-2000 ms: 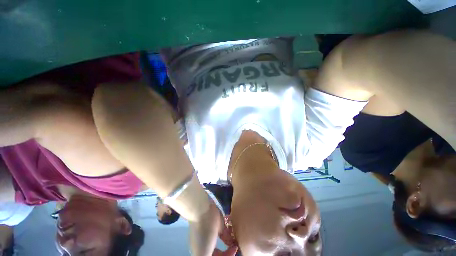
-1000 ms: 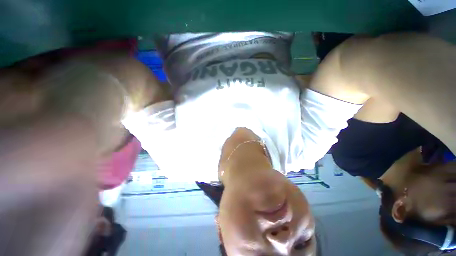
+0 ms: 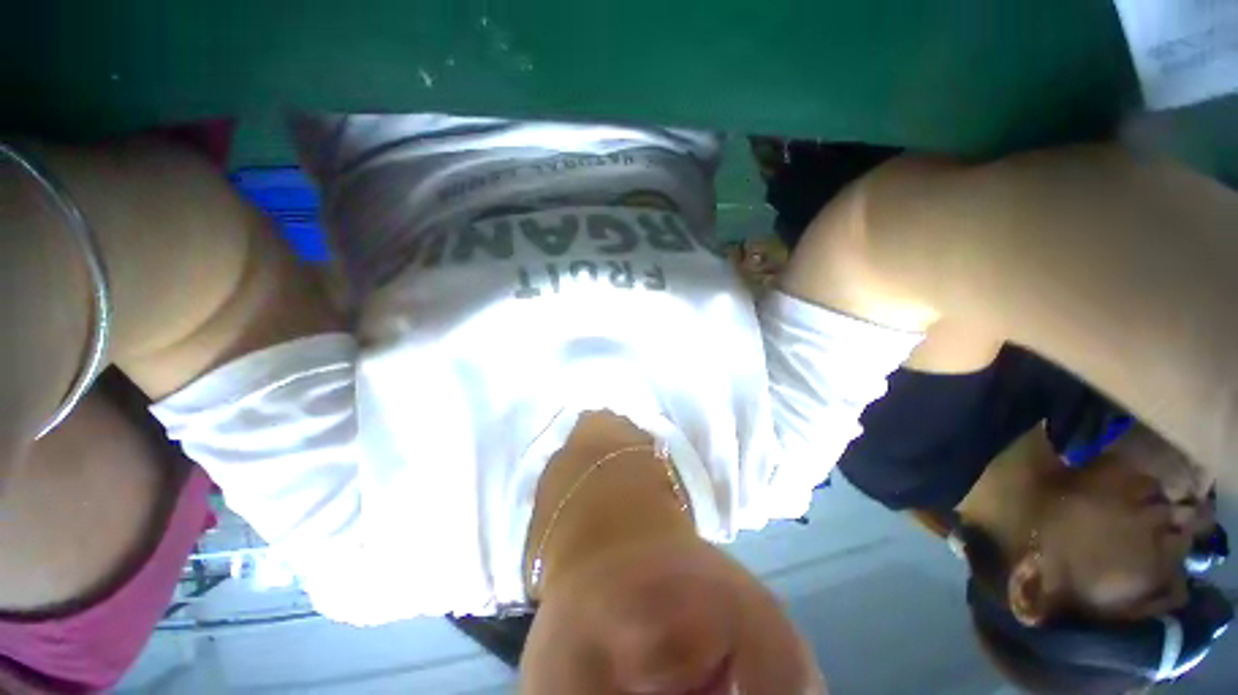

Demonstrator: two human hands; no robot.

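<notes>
The picture is upside down. A dark green bench surface [image 3: 570, 68] runs along the top. A white sheet or carton piece with faint print [image 3: 1188, 48] is cut off at the top right corner. No hand shows clearly. A bare arm with a silver bangle [image 3: 102, 292] is cut off at the left edge, and another bare arm [image 3: 1032, 258] runs out at the right. I cannot tell whether either arm is the wearer's.
A person in a white printed shirt [image 3: 570, 353] fills the middle beyond the bench edge. A person in a dark top [image 3: 937, 428] is at the right. Part of a magenta garment [image 3: 109, 611] shows at lower left. A blue object [image 3: 285, 211] is behind.
The view has shifted, and the white-shirted person sits further left and lower. The blurred arm at left has moved, and its bangle now shows at the edge. More of the white sheet shows.
</notes>
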